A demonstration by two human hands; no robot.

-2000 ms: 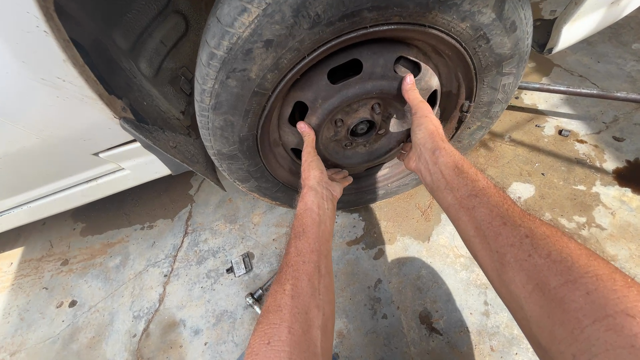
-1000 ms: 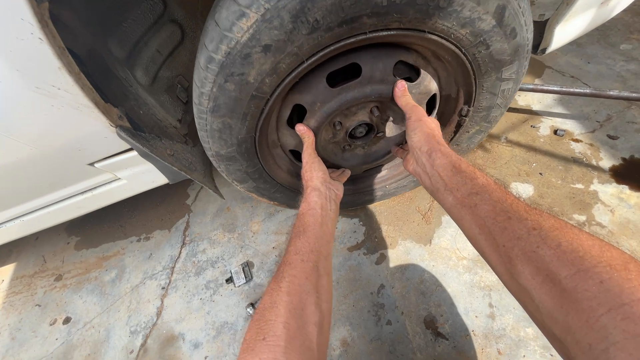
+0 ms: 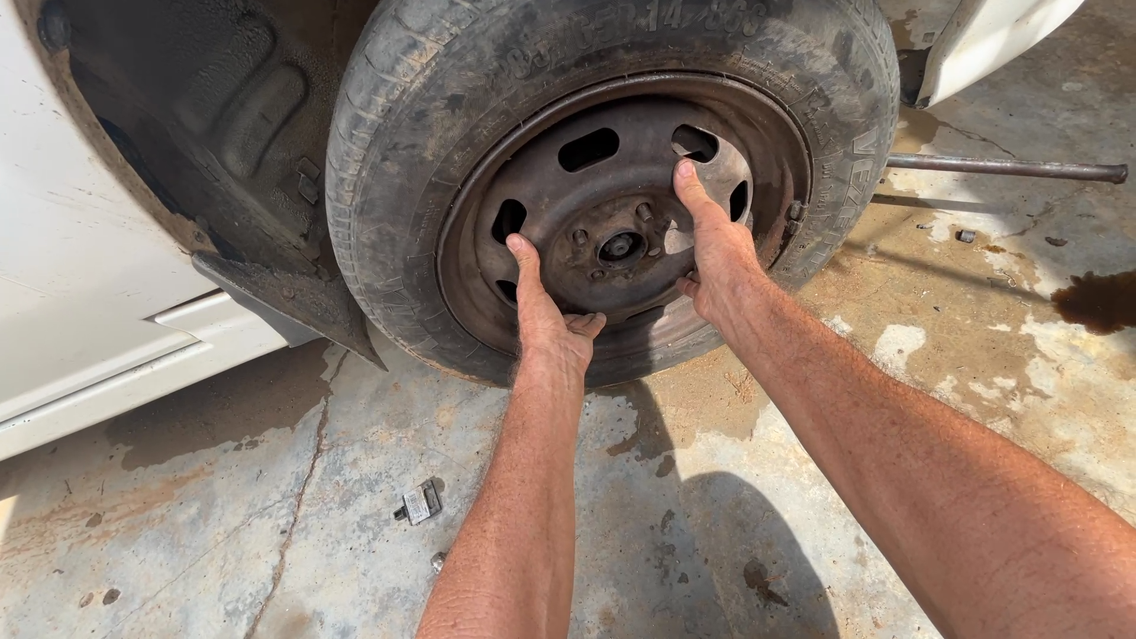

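Note:
A car wheel with a worn rubber tyre (image 3: pixel 399 177) and a rusty steel rim (image 3: pixel 568 191) stands at the wheel arch of a white car. My left hand (image 3: pixel 552 311) is on the lower left of the rim, its thumb up by an oval slot and its fingers curled low. On the right side of the rim rests my right hand (image 3: pixel 714 248), thumb at the upper right slot; its other fingers are mostly hidden. Between the hands is the hub centre (image 3: pixel 621 248), with wheel studs or bolts around it.
A small metal part (image 3: pixel 419 502) lies on the concrete floor (image 3: pixel 355 568), and another shiny piece shows beside my left forearm. A metal bar (image 3: pixel 1007 168) sticks out to the right behind the tyre. The car's sill (image 3: pixel 169 368) is at left. A dark stain marks the floor at right.
Both hands stay on the rim in much the same places. The shiny metal piece by my left forearm is now mostly hidden behind it.

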